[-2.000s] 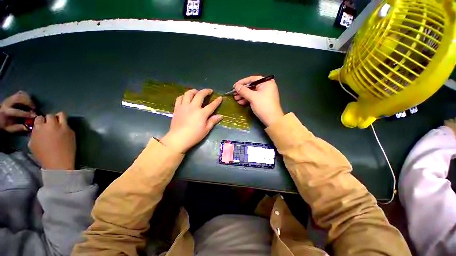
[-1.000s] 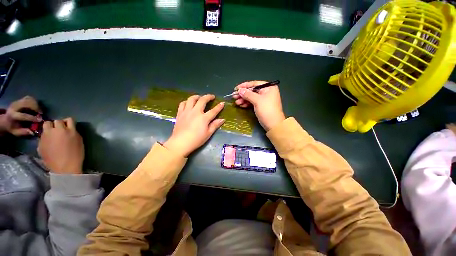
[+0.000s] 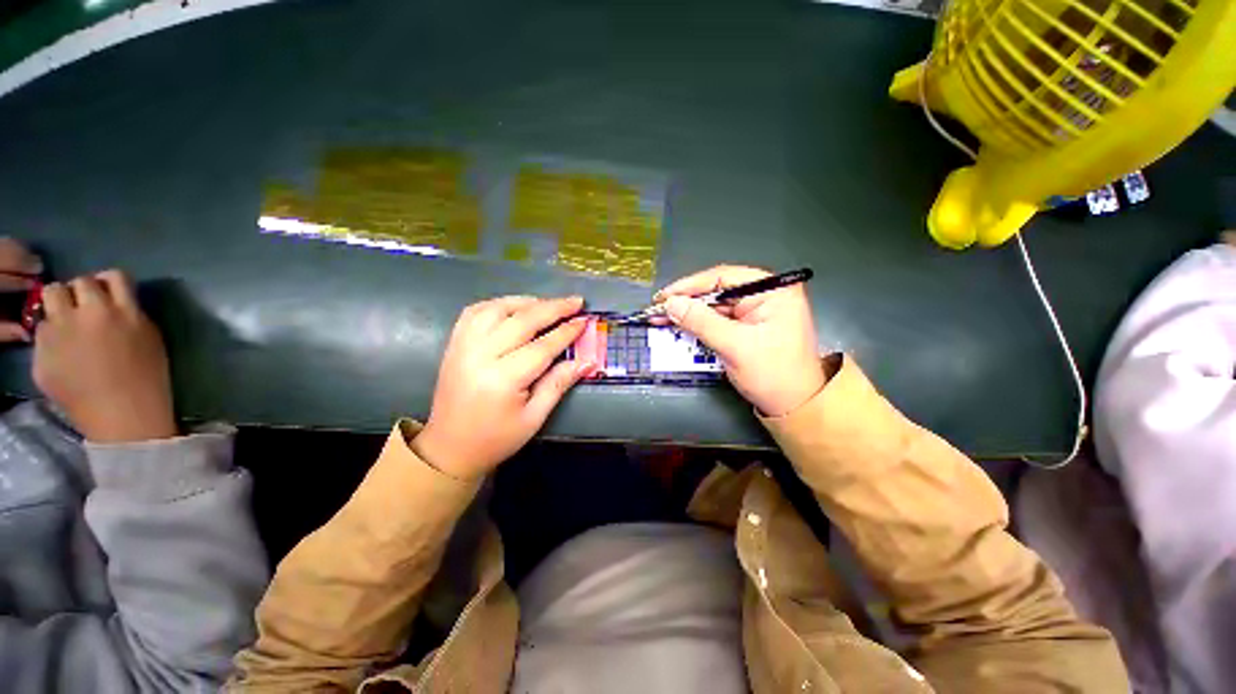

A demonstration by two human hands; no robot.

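The open phone unit (image 3: pixel 629 351) lies on the dark green bench, its red end to the left and white area to the right. My left hand (image 3: pixel 508 373) holds its red end between thumb and fingers. My right hand (image 3: pixel 748 339) grips black tweezers (image 3: pixel 762 288), their metal tips at the unit's upper edge near the middle. An orange spot shows near the tips; whether it is a tape piece I cannot tell. The tape sheet (image 3: pixel 586 224) with two gold-brown blocks lies beyond my hands.
A yellow fan (image 3: pixel 1071 122) stands at the right, its white cord (image 3: pixel 1046 305) curving to the bench edge. Small units (image 3: pixel 1118 194) lie behind its base. A neighbour's hands (image 3: pixel 102 346) hold a red item at the left. A sleeve (image 3: pixel 1177 366) is at the right.
Both hands have left the tape sheet and moved to the phone unit. My left hand has taken hold of its red end, and the tweezer tips have come to it. The view has shifted.
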